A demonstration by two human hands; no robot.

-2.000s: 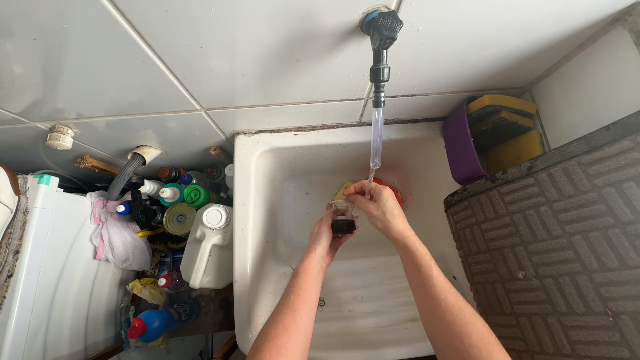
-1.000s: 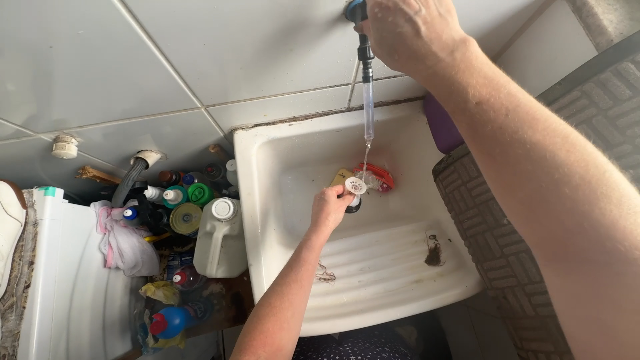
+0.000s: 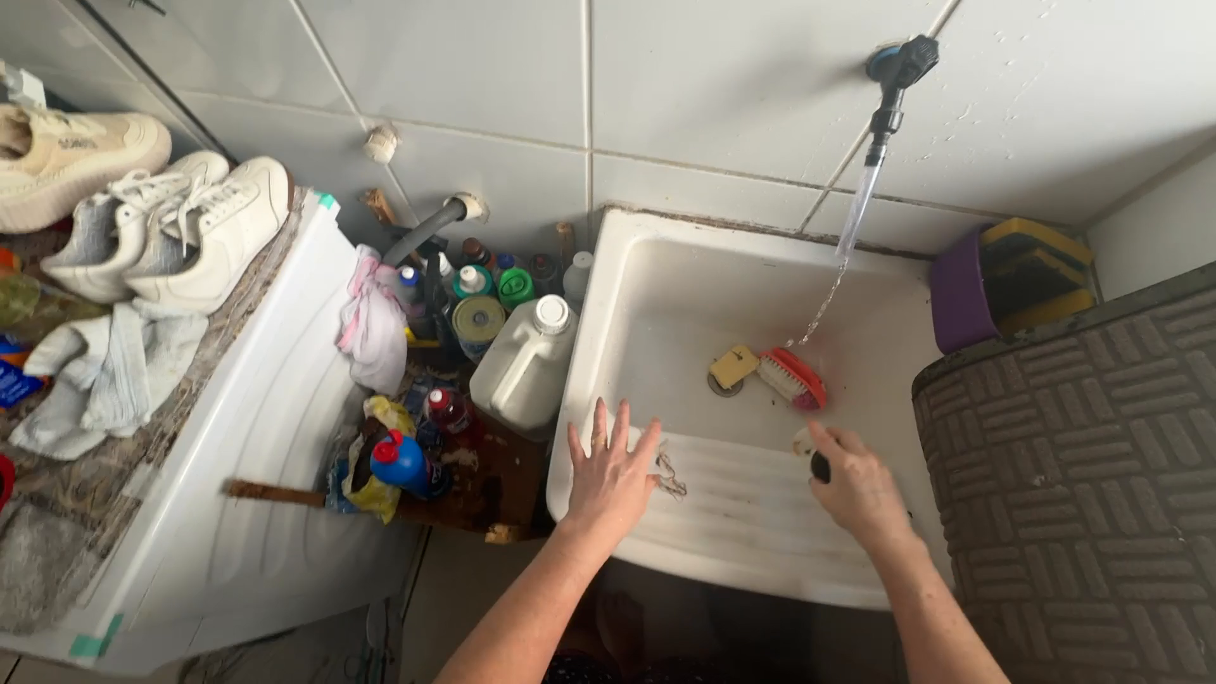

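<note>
My left hand (image 3: 608,475) is spread with nothing in it, over the left side of the white laundry sink (image 3: 622,313), beside a clump of dark debris (image 3: 671,475). In my right hand (image 3: 855,480), over the sink's right side, is a small round part, pale with a dark section (image 3: 819,465), partly hidden by the fingers. A red scrubbing brush with pale bristles (image 3: 793,378) lies in the basin, touching a yellow bar (image 3: 733,366) that partly covers the drain. Water runs from the black tap (image 3: 888,104) through a clear tube (image 3: 858,214) into the basin.
Left of the sink stand a white jug (image 3: 527,366), several bottles and a blue bottle with a red cap (image 3: 404,461). White shoes (image 3: 209,233) rest on the surface at far left. A purple holder with sponges (image 3: 964,290) and a dark textured mat (image 3: 1073,456) border the right side.
My right hand has come down from the tap and now holds the small part, which was in my left hand. My left hand has opened and moved left. The view has swung left.
</note>
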